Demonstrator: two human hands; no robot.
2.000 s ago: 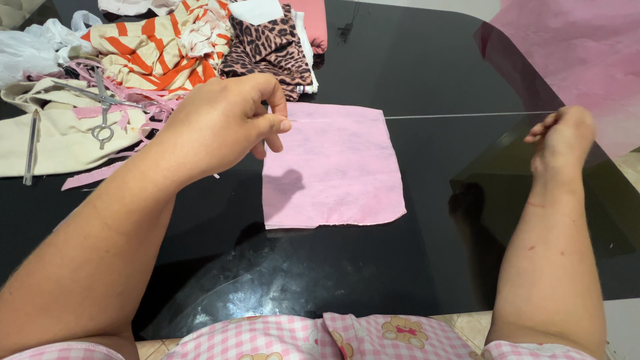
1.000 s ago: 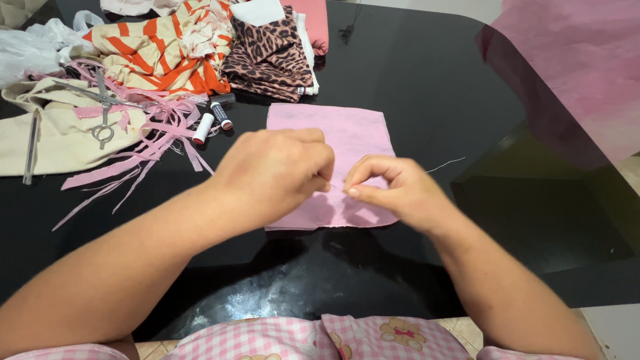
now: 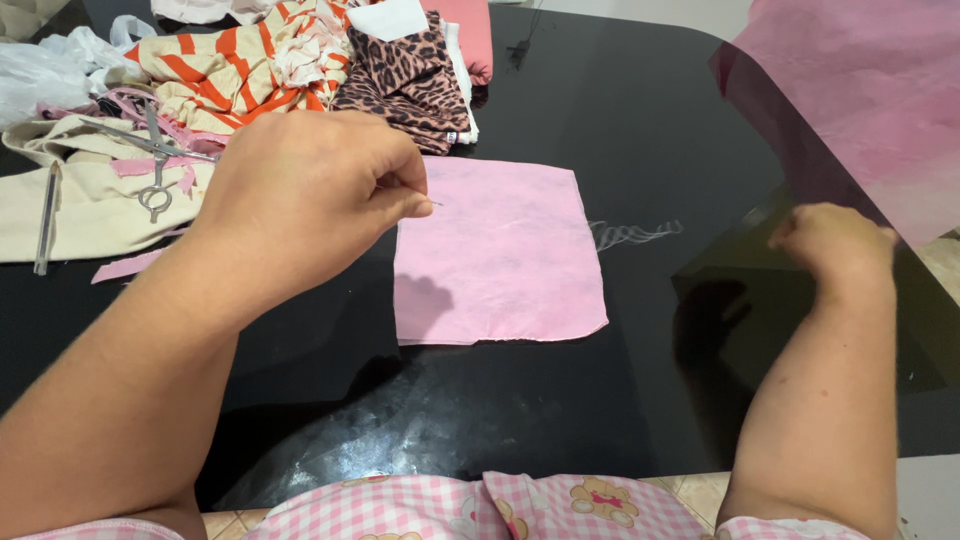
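A square of pink fabric (image 3: 502, 255) lies flat on the black glossy table in front of me. Over its upper left part, my left hand (image 3: 322, 180) pinches a thin needle (image 3: 439, 203) between thumb and fingertips. My right hand (image 3: 836, 236) is off to the right above the table, blurred, its fingers curled; whether it holds anything cannot be made out. A white thread (image 3: 637, 232), blurred and wavy, runs between the fabric's right edge and the space before my right hand.
Metal scissors (image 3: 155, 161), a clear pen (image 3: 47, 217) and pink scraps (image 3: 127, 266) lie left on cream fabric (image 3: 97, 217). Behind are a plastic bag (image 3: 45, 75), orange-striped cloth (image 3: 217, 67) and folded leopard-print fabric (image 3: 405, 82). Pink sheeting (image 3: 877, 97) is at the right.
My hands were together over the pink fabric one second ago; now they are far apart, the right one out to the right. The two small spools beside the scraps are no longer visible.
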